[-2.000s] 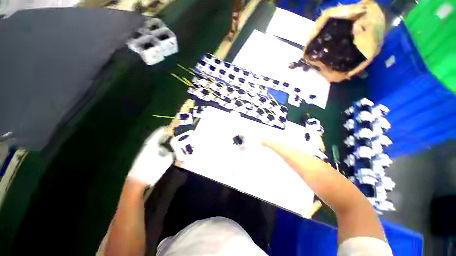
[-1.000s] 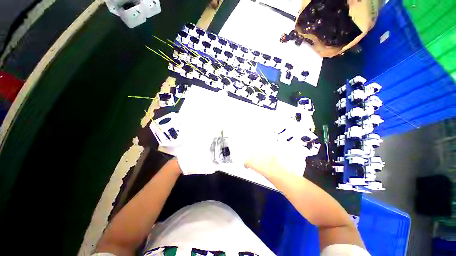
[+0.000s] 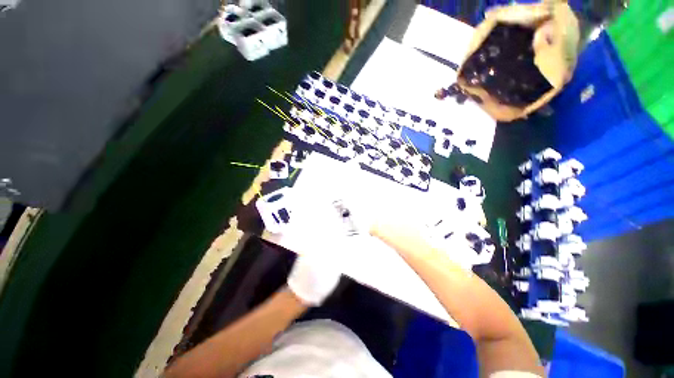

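Note:
My left hand, in a white glove, is over the near left part of the white work sheet. My right hand blends into the sheet; its forearm comes in from the right. A small unit with a dark part is between the two hands; glare hides the fingers, so which hand holds it cannot be told. A white housing with a round opening and a black insert lies at the sheet's left corner. Black-and-white sub-assemblies stand in tight rows beyond the sheet, with yellow-green leads sticking out left.
A brown bag of small black parts is at the far right. Stacked white units stand in a column at right, beside a green-handled screwdriver. More white units lie on the sheet's right edge. White housings sit at the far left.
My left hand moved from beside the white housing to the middle of the sheet, near my right hand, and now sits closer to me. The camera view has shifted between frames.

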